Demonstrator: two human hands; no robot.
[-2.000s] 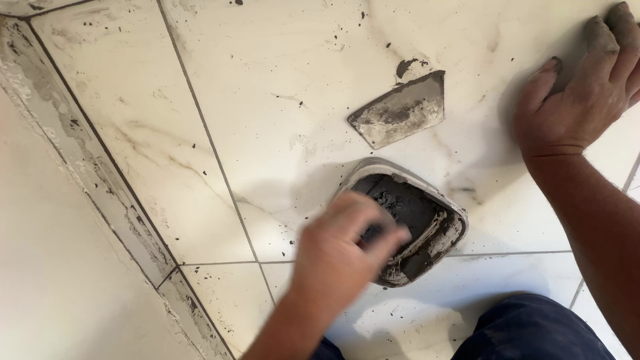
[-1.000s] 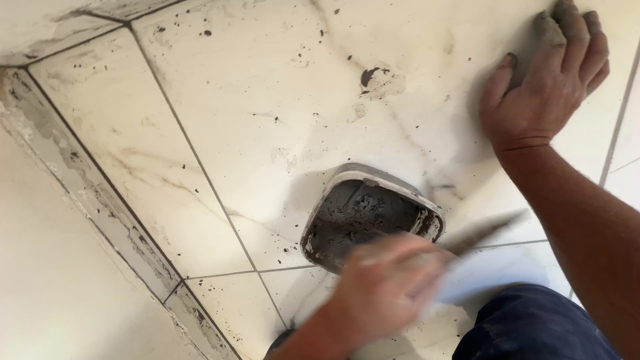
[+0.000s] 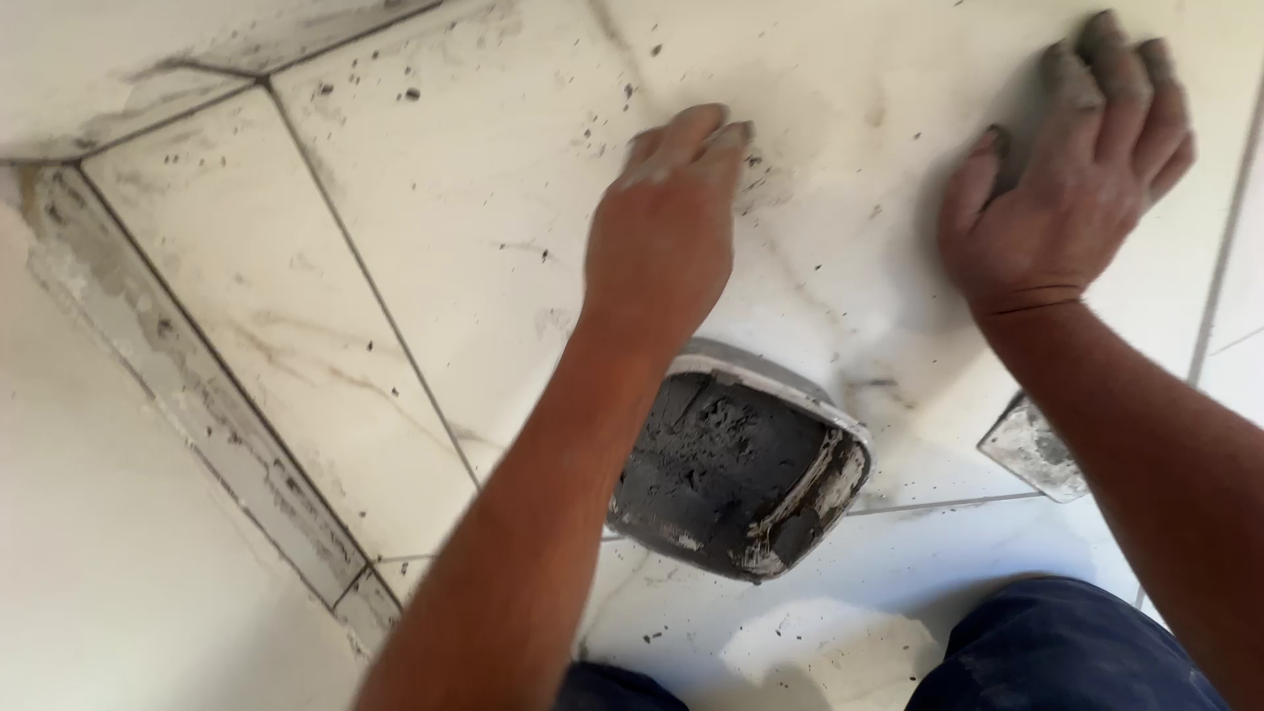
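Observation:
My left hand [image 3: 667,222] is palm down on the marbled white floor tile [image 3: 464,197], its fingertips bent onto dark crumbs and smears; anything under them is hidden. Below that hand, partly covered by my left forearm, stands a tub [image 3: 859,444] of dark grey grout-like paste with a dirty pale rim. My right hand [image 3: 1071,188] rests on the tile at the upper right, fingers spread and grey with residue. Beside my right forearm lies a flat, pointed scraper-like plate [image 3: 1037,444] smeared with grey, its right part hidden by the arm.
A narrow, stained edge strip [image 3: 207,405] runs diagonally along the left, beside a pale surface [image 3: 118,553]. Dark joints separate the tiles, and dark crumbs are scattered over them. My knees in dark blue trousers [image 3: 1066,652] are at the bottom.
My left hand has moved from over the tub up to the tile beyond it. The plate lay above the tub two seconds ago; now it is by my right forearm.

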